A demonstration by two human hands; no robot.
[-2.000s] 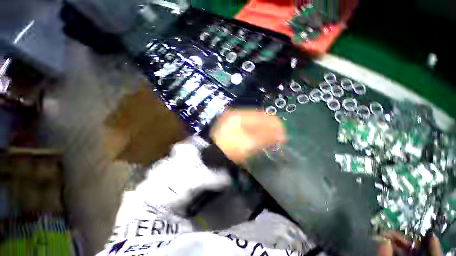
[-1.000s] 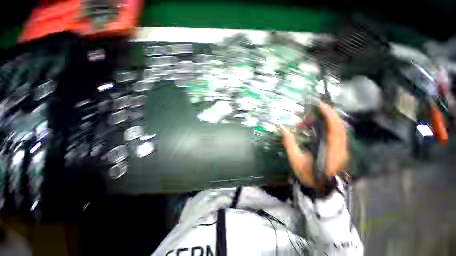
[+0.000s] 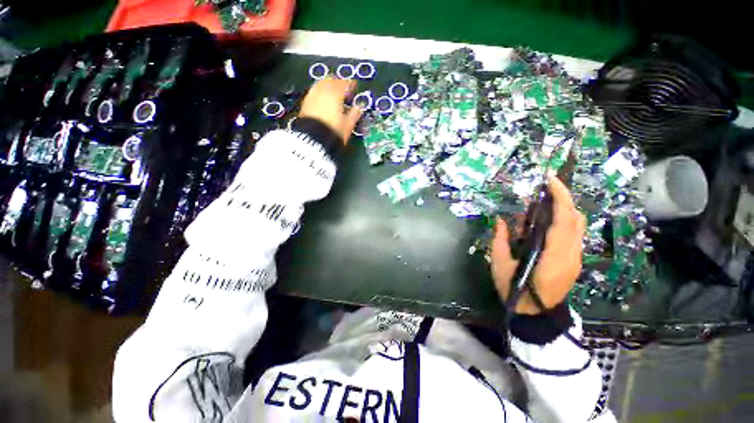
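My left hand (image 3: 328,103) reaches over the small black discs with pale rings (image 3: 384,103) at the back of the mat. Its fingertips are among the discs; I cannot tell whether one is gripped. My right hand (image 3: 550,248) is closed around the black handle of the soldering iron (image 3: 536,227), at the front of the heap of green circuit boards (image 3: 471,165). The iron's tip is hard to make out against the boards. One board (image 3: 403,182) lies at the heap's left edge.
A black blister tray (image 3: 124,49) with boards and discs fills the left. A red-orange tray (image 3: 273,18) stands beyond the white strip. A black round fan (image 3: 661,99) and a white cup (image 3: 674,187) are at right. A perforated tray (image 3: 608,363) shows below the bench edge.
The view has swung and steadied, bringing the black blister tray fully in at left. My left hand, not visible one second ago, is now over the discs. My right hand still holds the iron.
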